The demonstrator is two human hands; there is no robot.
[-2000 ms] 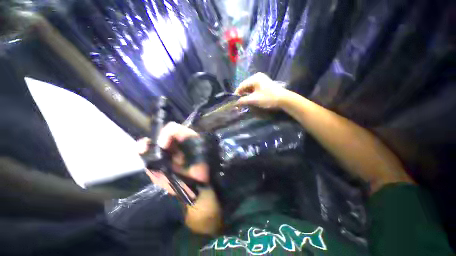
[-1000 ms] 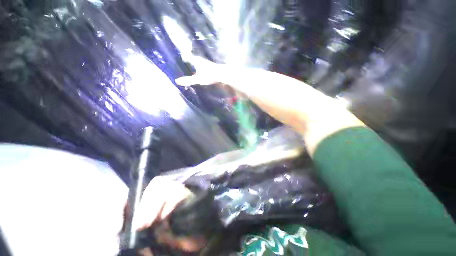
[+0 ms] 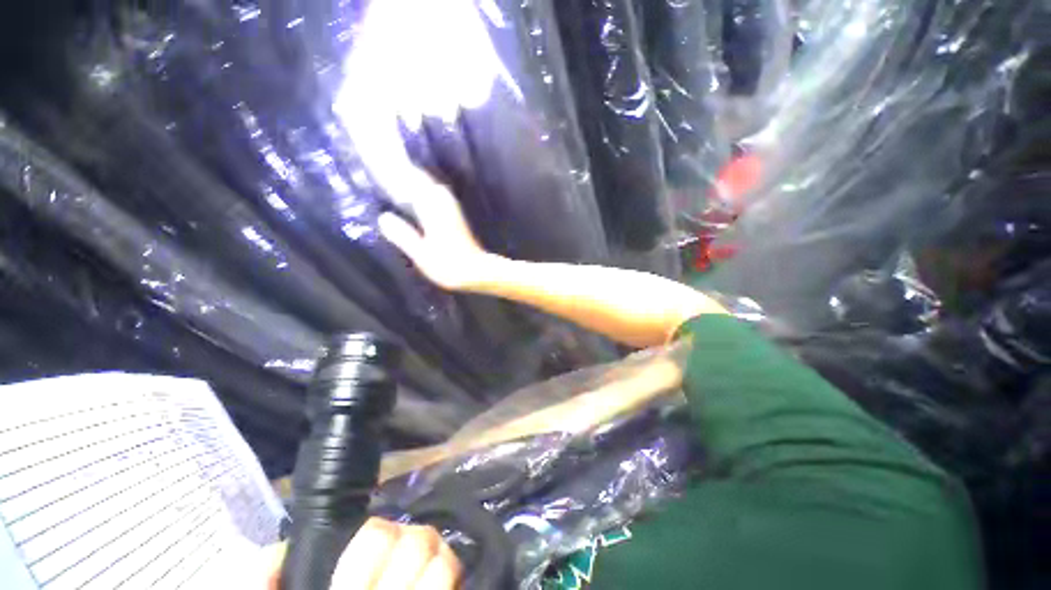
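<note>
My left hand [image 3: 398, 559], cut off by the bottom edge, is closed around a black ribbed flashlight [image 3: 343, 432] that points up. A white ruled list [image 3: 115, 473] lies beside this hand at lower left; how it is held is hidden. My right hand [image 3: 444, 240] reaches across with fingers apart, at the clear film over dark bagged garments [image 3: 565, 173]. It holds nothing visible. Its upper fingers are washed out by the bright light patch on the film.
Film-covered dark garments stand close on both sides. A red item [image 3: 738, 179] shows behind film at upper right. A shiny dark bagged bundle [image 3: 576, 461] with a pale edge lies below my right forearm. A dark curved thing [image 3: 493, 536] is beside my left hand.
My right hand was closed at the bundle's top edge, then moved up and left to the hanging film with fingers apart. The view has shifted, and the list's ruled lines now show.
</note>
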